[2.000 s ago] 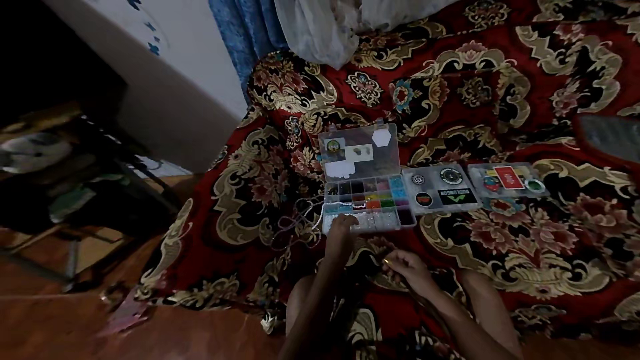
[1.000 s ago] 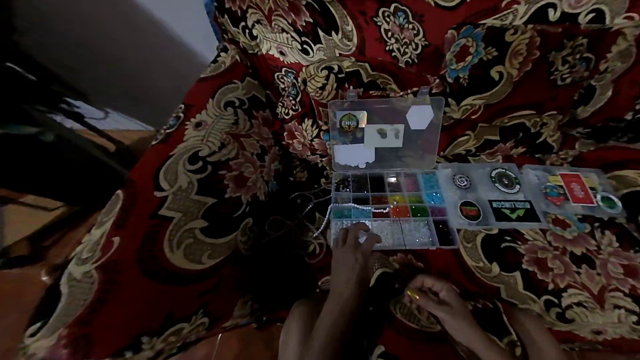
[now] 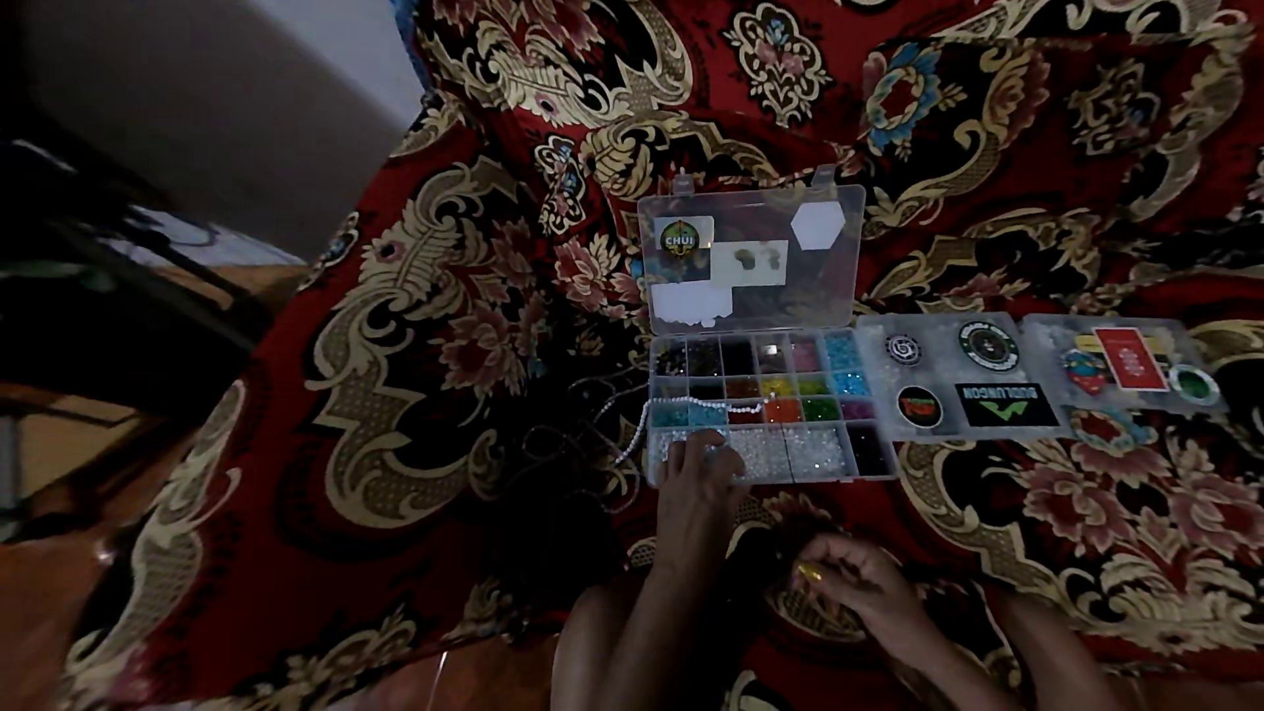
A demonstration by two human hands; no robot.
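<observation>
An open clear plastic bead organizer (image 3: pixel 755 420) lies on the patterned cloth, its compartments filled with beads of several colours. My left hand (image 3: pixel 699 474) reaches into the front-left compartment of clear beads (image 3: pixel 755 454), fingers bent down; whether they grip a bead cannot be told. A strand of white beads (image 3: pixel 637 425) runs across the box and over its left edge. To the right, in front of the box, my right hand (image 3: pixel 849 578) has its fingers pinched on a small gold-coloured item (image 3: pixel 811 571). A thin dark line, apparently cord, crosses the compartments.
Two closed clear plastic cases with stickers, one in the middle (image 3: pixel 956 375) and one at the right (image 3: pixel 1121 365), stand beside the organizer. Its raised lid (image 3: pixel 755 306) bears stickers and paper pieces. Red floral cloth (image 3: pixel 395 444) spreads around them. Dark furniture stands at the far left.
The view has moved closer to the boxes. My left hand stays at the front-left compartment of clear beads, and my right hand remains pinched in front of the box.
</observation>
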